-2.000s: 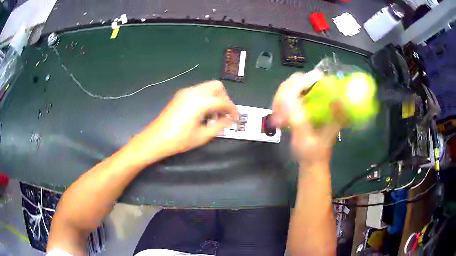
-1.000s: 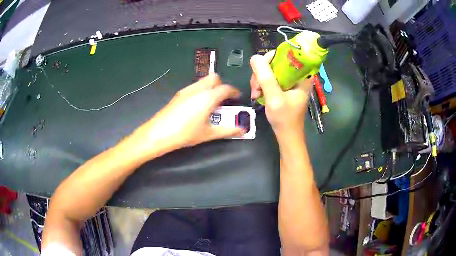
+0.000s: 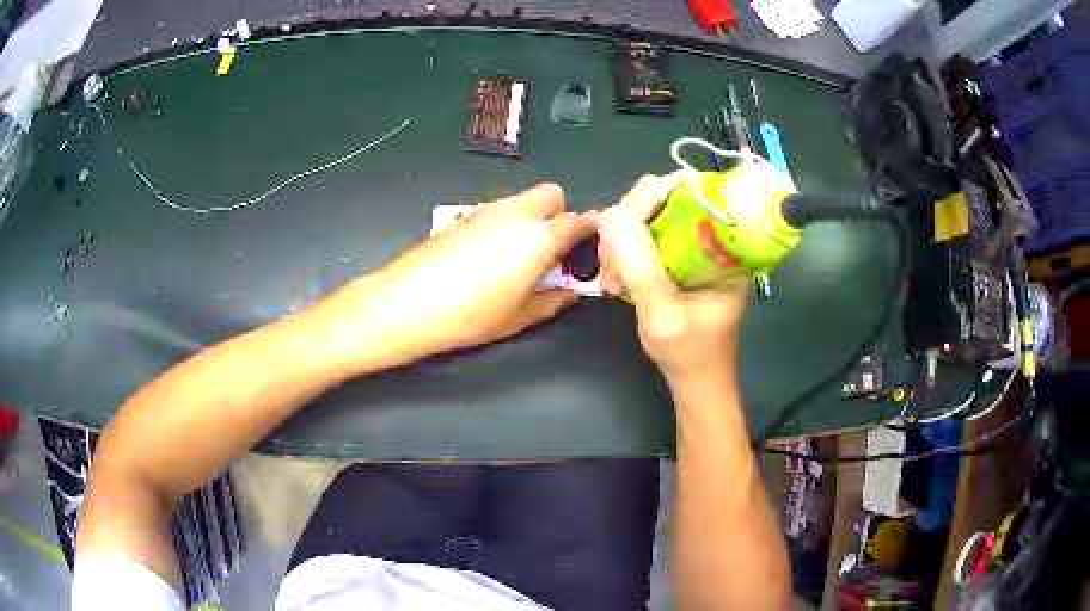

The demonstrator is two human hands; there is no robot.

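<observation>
A white phone back (image 3: 449,218) with a dark oval camera area lies on the green mat, mostly covered by my hands. My left hand (image 3: 514,257) is over it, with the thumb and fingers gripping its edges near the dark area. My right hand (image 3: 669,281) is closed around a fat lime-green electric screwdriver (image 3: 732,233), held sideways with its cord to the right. Its nose is hidden by my fingers beside the phone's right end, so I cannot tell whether the tip touches it.
Behind the phone lie a battery (image 3: 495,115), a small translucent piece (image 3: 571,104) and a black card (image 3: 643,78). Solder wire (image 3: 257,202) curves at the left. Slim tools and a blue tool (image 3: 772,146) lie at the back right. Black cord and soldering equipment stand at the right.
The screwdriver and my right hand have come down beside the phone's right end. My left hand has shifted along the phone, and its left end now shows. The view has also shifted.
</observation>
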